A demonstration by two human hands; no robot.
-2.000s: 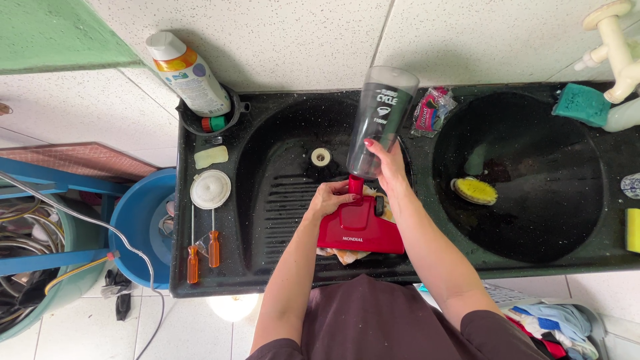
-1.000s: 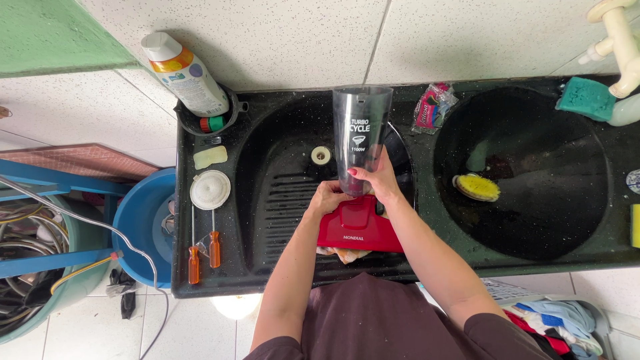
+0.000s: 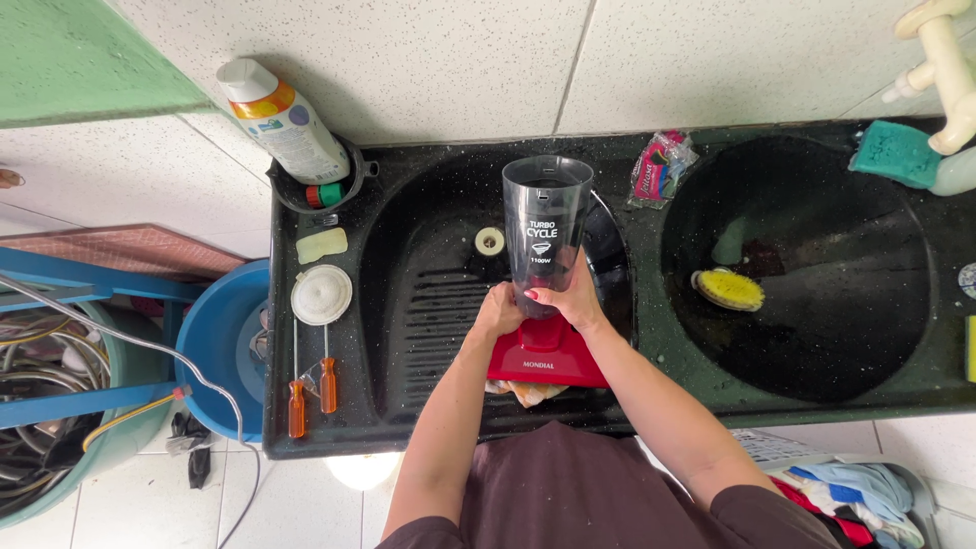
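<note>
A smoky clear vacuum cleaner dust container [image 3: 543, 229] with white print stands above a red vacuum floor head [image 3: 553, 362], over the ribbed left basin. My right hand [image 3: 572, 293] grips the container's lower part, thumb across its front. At the left of its base, my left hand [image 3: 502, 309] has its fingers curled; what exactly they hold is hidden. A checkered cloth [image 3: 534, 393] shows under the floor head. To the left on the sink ledge lie a round white filter [image 3: 322, 295] and two orange-handled screwdrivers [image 3: 296, 412], [image 3: 328, 385].
A spray can [image 3: 282, 118] stands in a dark pot [image 3: 313, 200] at the back left. A yellow brush [image 3: 730, 290] lies in the right basin [image 3: 801, 343]. A teal sponge [image 3: 896, 152] sits below the tap [image 3: 945, 76]. A blue tub [image 3: 221, 335] is left of the sink.
The dust container has gone from leaning right to nearly upright, its top shifting left at first. My right hand has moved lower on it, while my left hand stays near its base.
</note>
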